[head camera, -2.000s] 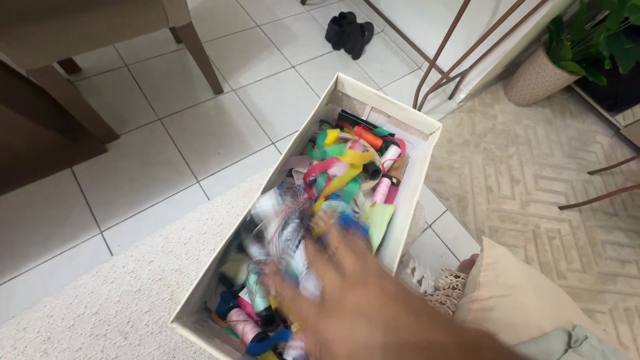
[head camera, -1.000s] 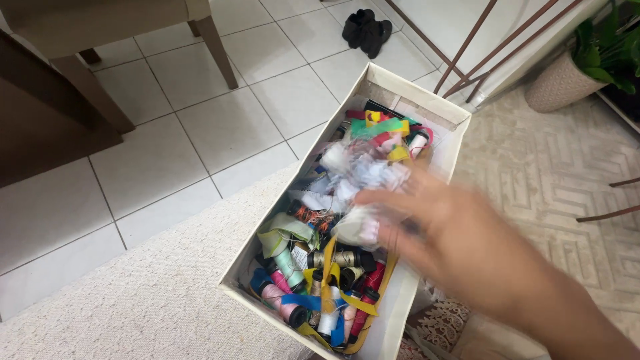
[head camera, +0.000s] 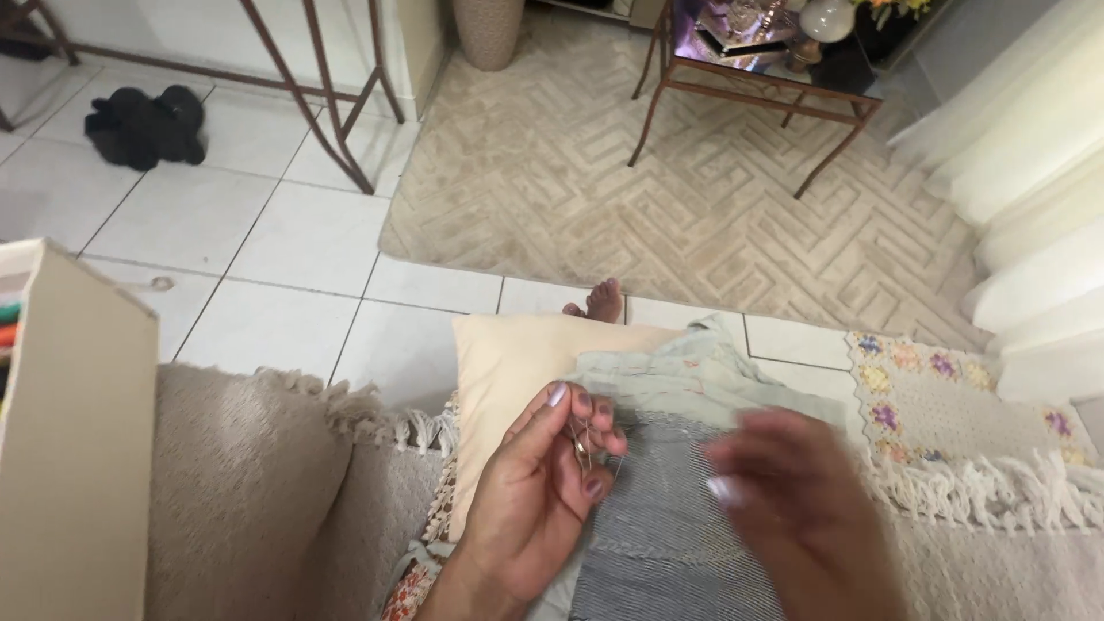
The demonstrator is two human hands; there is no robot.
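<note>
My left hand [head camera: 543,492], palm up with curled fingers, pinches a thin light thread [head camera: 585,435] between thumb and fingers; a small shiny thing hangs by its fingers, too fine to name surely. My right hand [head camera: 798,500] is blurred, to the right of the left one, and whether it holds something cannot be seen. Under both hands lies a piece of blue-grey striped fabric [head camera: 664,517] joined to pale green cloth [head camera: 655,379], with small orange stitches on the pale part. The cloth rests over a cream cushion [head camera: 500,371] on the lap.
The cream box [head camera: 86,448] with coloured things inside stands at the left edge. A fringed throw [head camera: 241,466] covers the seat, and a crocheted flower-patterned cloth [head camera: 940,405] lies at the right. Beyond are a foot [head camera: 604,300], a patterned rug [head camera: 552,172], black shoes [head camera: 145,127] and a metal-legged table [head camera: 759,90].
The view has swung right. One hand was moving over the spools and ribbons in the box; now both hands are over the fabric, the left with a thread, and the box is at the left edge.
</note>
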